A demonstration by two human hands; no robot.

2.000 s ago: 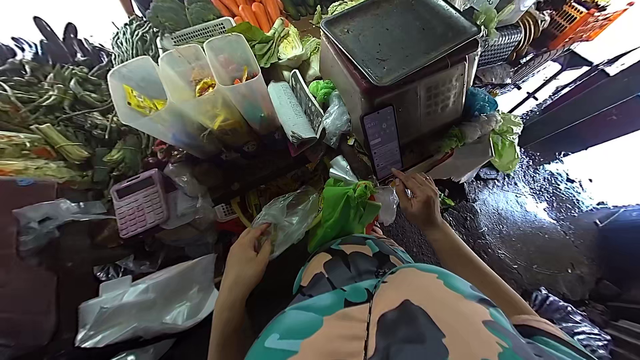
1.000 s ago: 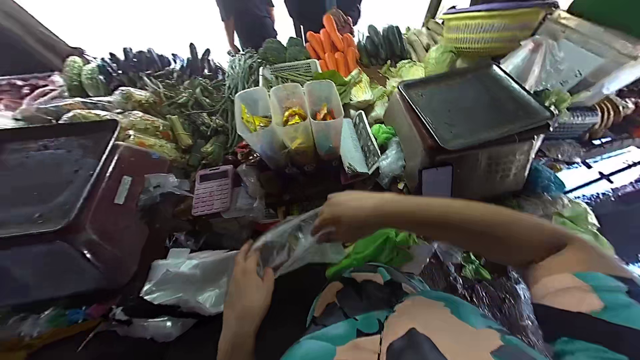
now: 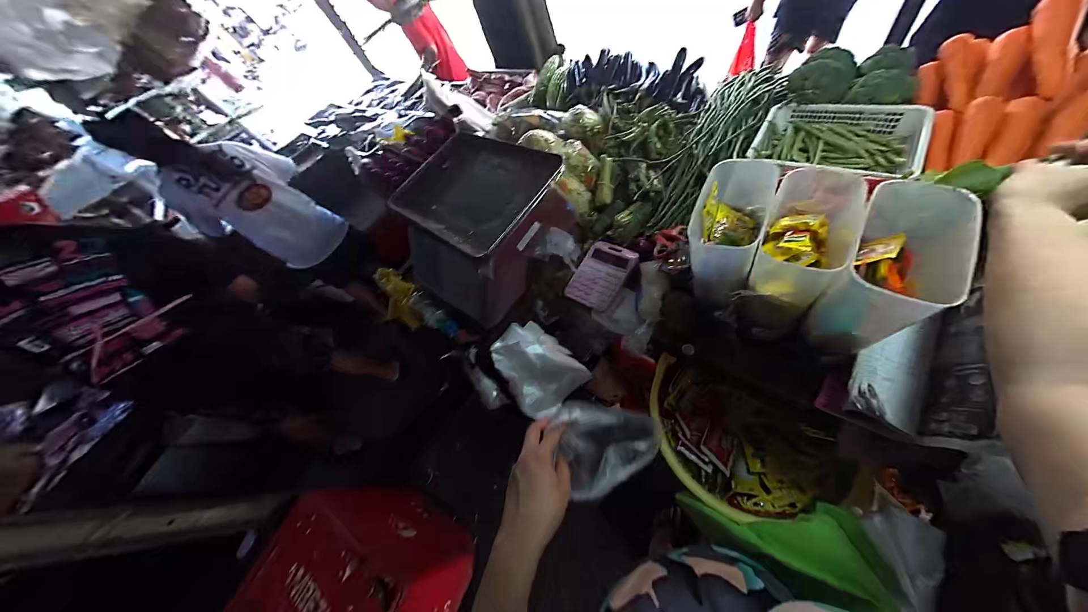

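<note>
My left hand (image 3: 541,480), low in the middle of the head view, pinches the edge of a clear plastic bag (image 3: 608,450) that hangs to its right. A bundle of whitish plastic bags (image 3: 535,365) lies just above it. My right arm stretches up along the right edge, blurred. My right hand (image 3: 1041,183) is partly cut off there, near the carrots (image 3: 1011,93) and a green leaf (image 3: 971,177); its fingers are too unclear to read. Left of that arm stand three clear plastic containers (image 3: 918,246) with yellow packets. A pink calculator (image 3: 602,276) lies left of them.
A round yellow-rimmed basket (image 3: 667,442) of sachets sits before me, with a green plastic bag (image 3: 807,552) below. A weighing scale with a metal tray (image 3: 478,191) stands left of the calculator. Behind are long beans (image 3: 722,127) and a white basket (image 3: 922,140). A red container (image 3: 357,552) is at lower left; people are at left.
My right hand has left the clear bag and reached out to the far right, by the carrots. My left hand still holds the bag. The view has swung left.
</note>
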